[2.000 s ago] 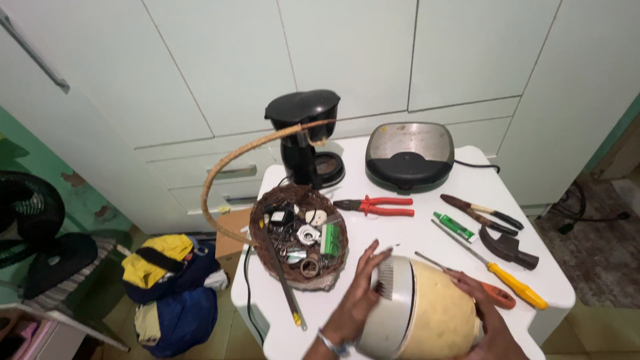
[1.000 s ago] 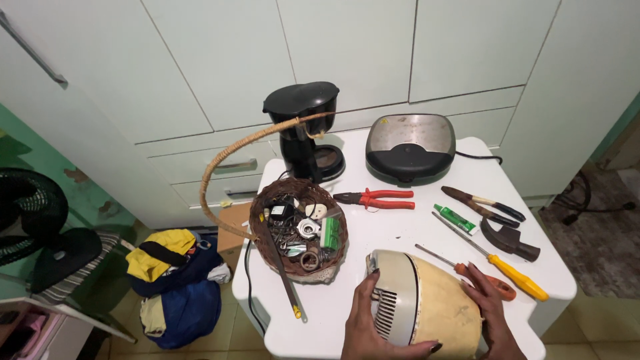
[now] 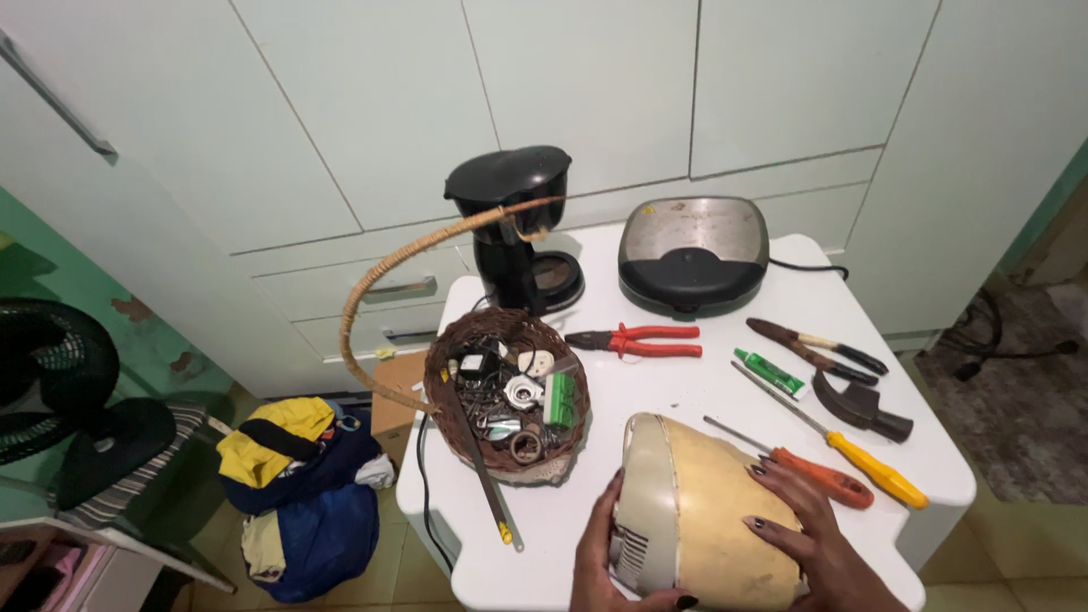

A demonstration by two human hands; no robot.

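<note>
A yellowed plastic appliance housing (image 3: 731, 510) with a grey vented end stands at the table's near edge, between my two hands; its kind I cannot tell. My left hand (image 3: 608, 561) grips the grey end beside the vent slots. My right hand (image 3: 803, 527) presses on the yellowed side with spread fingers. Close by the right hand lie an orange-handled screwdriver (image 3: 824, 478) and a yellow-handled screwdriver (image 3: 875, 469). Beyond them are a green tube (image 3: 772, 372), a dark hammer head (image 3: 863, 406) and worn pliers (image 3: 816, 348). Red-handled pliers (image 3: 654, 341) lie farther back.
A wicker basket (image 3: 442, 416) of small parts, with a hacksaw blade (image 3: 484, 476) across its rim, sits left on the white table (image 3: 680, 382). Behind stand a black coffee maker (image 3: 510, 183) and a sandwich maker (image 3: 693, 246). A fan (image 3: 59, 374) and bagged clothes (image 3: 314, 527) are at left.
The housing has turned between my hands; its vent slots, upright at the left a second ago, now sit lower near my left palm. The tools and basket have stayed in place.
</note>
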